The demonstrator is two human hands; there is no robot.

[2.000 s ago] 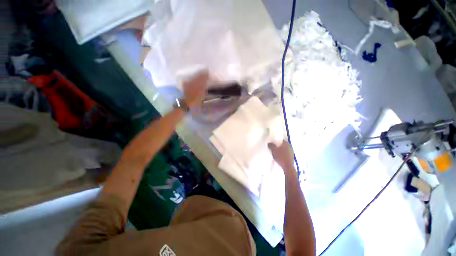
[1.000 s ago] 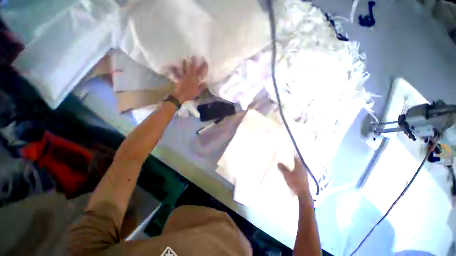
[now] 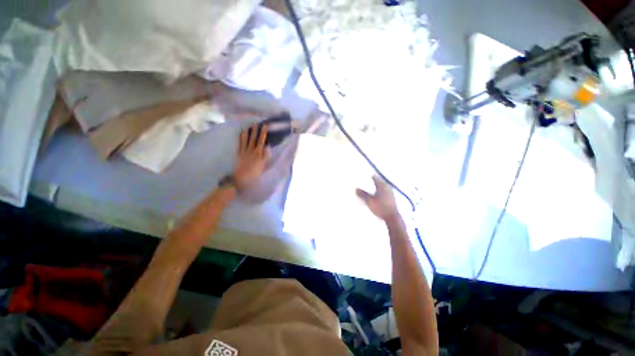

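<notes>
Glaring white cut pieces (image 3: pixel 334 201) lie at the table's front edge, their outlines washed out. My right hand (image 3: pixel 379 199) rests at their right side, thumb and fingers apart. My left hand (image 3: pixel 252 156) lies further left, fingers stretched onto the left end of a small dark block-like object (image 3: pixel 277 129); whether it grips it is unclear. Brownish fabric or paper (image 3: pixel 268 177) lies beside and under that hand. A large cream-white panel (image 3: pixel 153 35) lies at the back left, over brown pieces (image 3: pixel 136 125) and a small white piece (image 3: pixel 167 142).
A dark cord (image 3: pixel 334 118) hangs across the work beside my right hand. A heap of white scraps (image 3: pixel 383 62) lies behind it. A metal machine with an orange part (image 3: pixel 543 80) stands at the right. A long white folded piece (image 3: pixel 24 104) lies at the far left.
The view has turned and the work sits lower and further left. My left hand has moved from the large panel to the dark object. My right hand stays by the white pieces.
</notes>
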